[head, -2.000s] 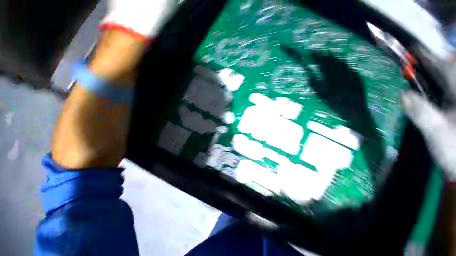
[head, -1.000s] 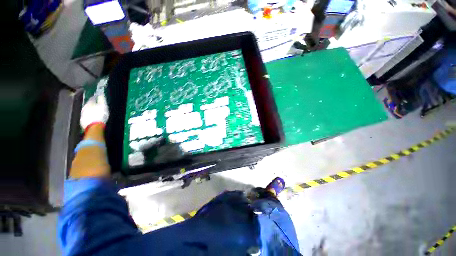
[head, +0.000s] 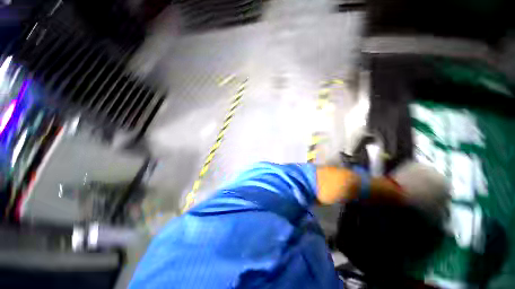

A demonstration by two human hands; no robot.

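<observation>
The view is strongly blurred. A large green circuit board with white solder areas lies at the right, cut off by the picture's edge. My left hand, in a whitish knitted glove with a light blue band at the wrist, reaches to the board's near edge. Its fingers are too blurred to tell whether they grip anything. A black shape, possibly part of the frame, is beside and below the hand. My right hand is out of view.
Grey floor with yellow-black tape lies ahead. Dark slotted racks stand at the upper left, and a pale grey surface is at the left. A dark strip runs beside the board.
The view has swung round, so the board now shows at the right edge instead of the centre left. My left hand is now at the right of the picture. The green mat is gone from view.
</observation>
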